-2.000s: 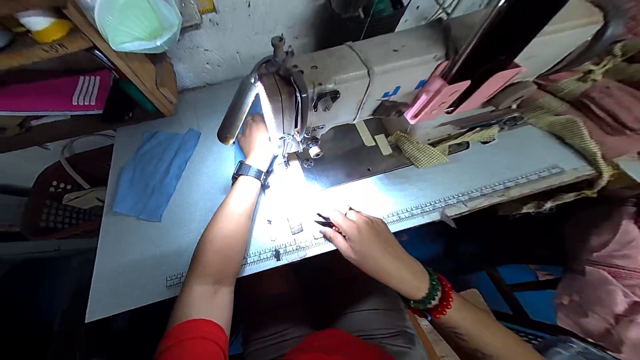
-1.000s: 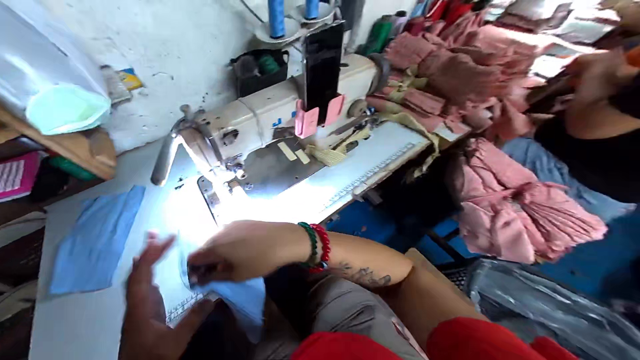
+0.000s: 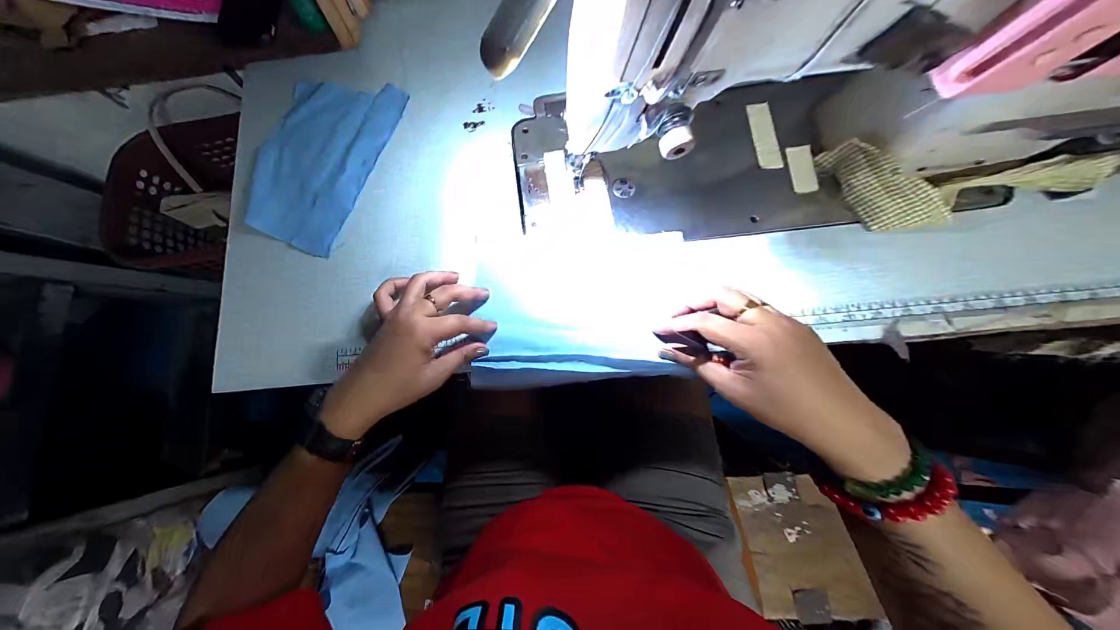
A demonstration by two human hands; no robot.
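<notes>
A light blue fabric piece point(image 3: 569, 337) lies on the sewing table in front of the sewing machine's needle area point(image 3: 579, 171), its near edge folded and hanging slightly over the table edge. My left hand point(image 3: 429, 328) touches the fabric's left edge with fingers spread. At the right edge, my right hand point(image 3: 744, 350) has its fingers curled around a small dark tool point(image 3: 687, 341), with the fingertips at the cloth. Glare from the machine lamp washes out the fabric's far part. Another blue fabric piece point(image 3: 324, 166) lies flat at the table's left.
A printed ruler strip point(image 3: 954, 304) runs along the table's front edge. Checked cloth point(image 3: 888, 188) lies by the machine bed. A dark red plastic basket point(image 3: 175, 192) stands left of the table, a cardboard piece point(image 3: 801, 547) lies below right, and blue scraps point(image 3: 359, 560) hang below left.
The view has swung back from the right and is closer to the table. One second ago both hands were together near the table's front edge with blue cloth; now they are apart at its two sides.
</notes>
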